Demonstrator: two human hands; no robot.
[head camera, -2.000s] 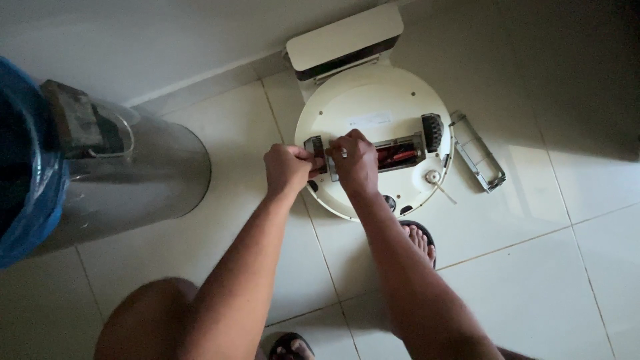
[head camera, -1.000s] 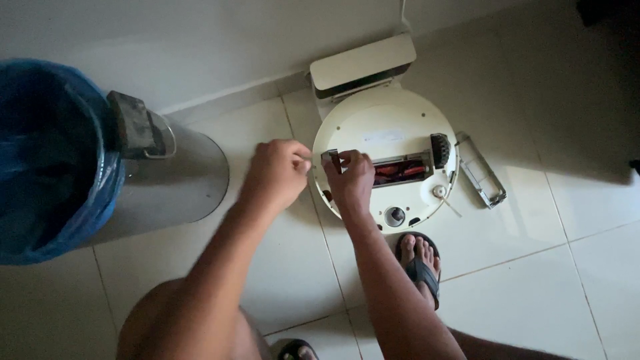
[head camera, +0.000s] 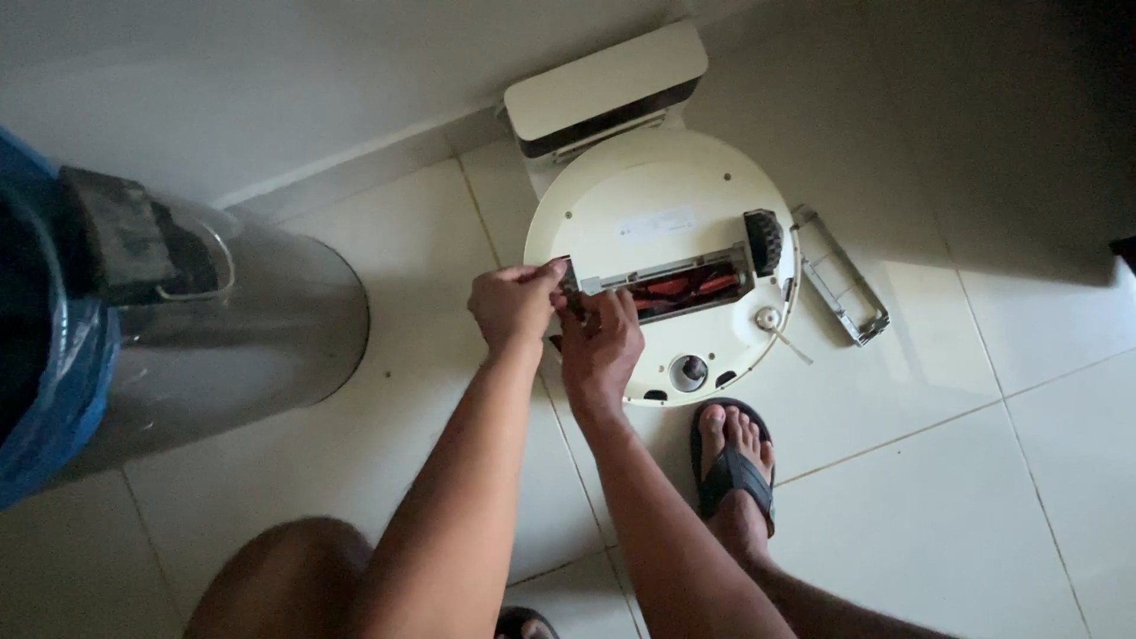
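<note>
A white robot vacuum (head camera: 657, 195) lies upside down on the floor, its brush bay exposed. Inside the bay sits a red and dark roller brush (head camera: 688, 291). My left hand (head camera: 515, 306) is at the left wheel, thumb and fingers pinched together; whether something is between them cannot be made out. Beside it, my right hand (head camera: 603, 346) has its fingertips at the left end of the bay, partly covering the wheel and the brush end. A wheel with black tread (head camera: 763, 242) shows at the right. The detached brush cover frame (head camera: 843, 280) lies on the tiles, right of the vacuum.
A white charging dock (head camera: 612, 84) stands against the wall behind the vacuum. At the left is a metal trash bin (head camera: 257, 328) with a blue liner (head camera: 84, 408). My sandalled foot (head camera: 737, 453) is close to the vacuum's near edge; a small side brush (head camera: 768, 319) sticks out there.
My left hand was apart from the vacuum one second ago and is back at its left wheel. My right hand stays around the left end of the brush bay.
</note>
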